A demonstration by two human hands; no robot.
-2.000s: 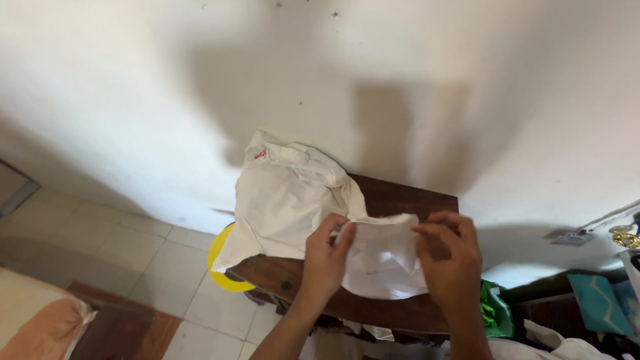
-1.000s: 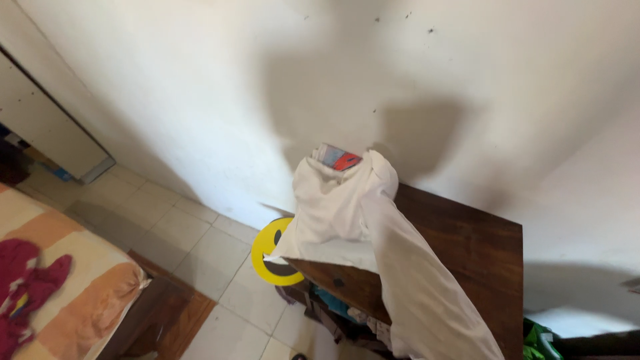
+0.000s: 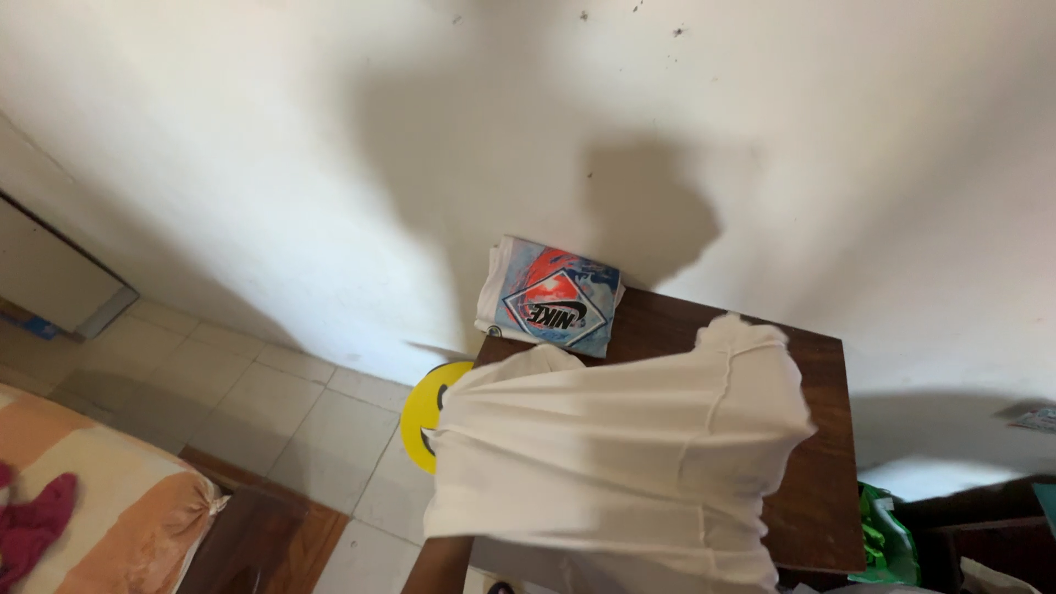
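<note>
A white cloth garment hangs spread out and creased over the front of the dark wooden tabletop. My left forearm goes up beneath its lower left edge; the cloth hides my left hand, so its grip does not show. No part of my right hand can be seen. Behind the garment, a folded T-shirt with a blue, red and white Nike print lies at the back left of the tabletop, near the wall.
Left of the tabletop is a yellow smiley-face disc, partly covered. A bed with an orange and cream sheet and dark pink cloth stands at lower left. A green plastic bag sits at lower right. White wall rises behind.
The white garment has come off the folded T-shirt, which now shows whole; one second ago it was mostly covered. Both hands, seen two seconds ago, are now out of sight.
</note>
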